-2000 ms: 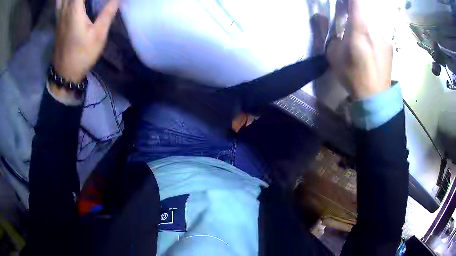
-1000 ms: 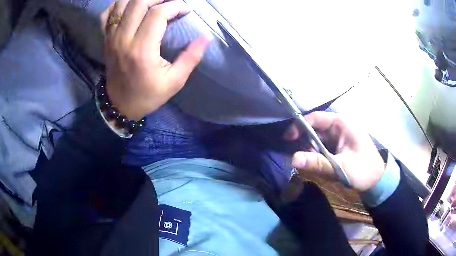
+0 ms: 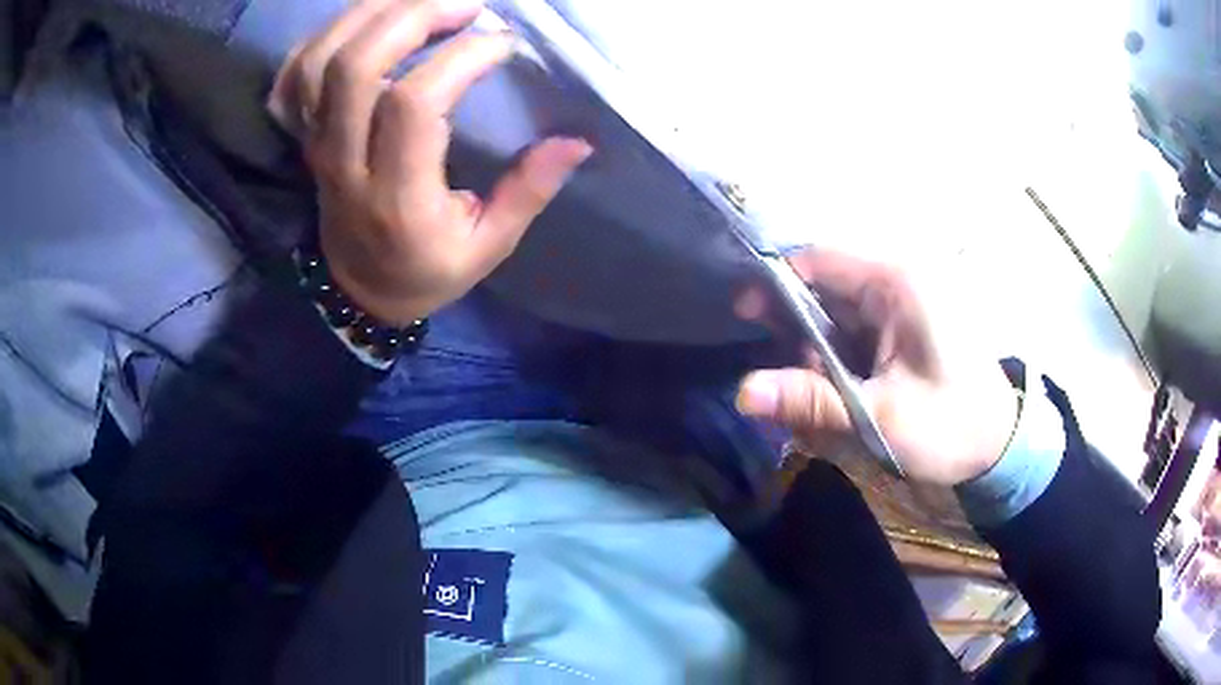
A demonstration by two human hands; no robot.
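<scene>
The garment panel [image 3: 603, 248] looks dark grey in shadow and hangs at the table's front edge above my lap. The shears [image 3: 833, 359] lie slantwise along its upper right edge, with the pivot screw near the middle and the blades running up-left. My right hand [image 3: 890, 381] is shut on the handles, at the lower right of the panel. My left hand [image 3: 409, 181] rests over the panel's upper left part near the blade tips, thumb and fingers apart. The exact blade tips and any slit are hidden or washed out by glare.
Light grey stacked panels [image 3: 67, 268] with dark slits and thread tails lie at the left. The white table [image 3: 924, 147] glares at upper right, with part of a machine [image 3: 1198, 288] at the right edge. A brown tray or drawer [image 3: 937, 542] shows below right.
The hands were raised apart over a bright white panel two seconds ago. Since one second ago, the right hand and shears have shifted slightly up-left, and the left hand slightly right.
</scene>
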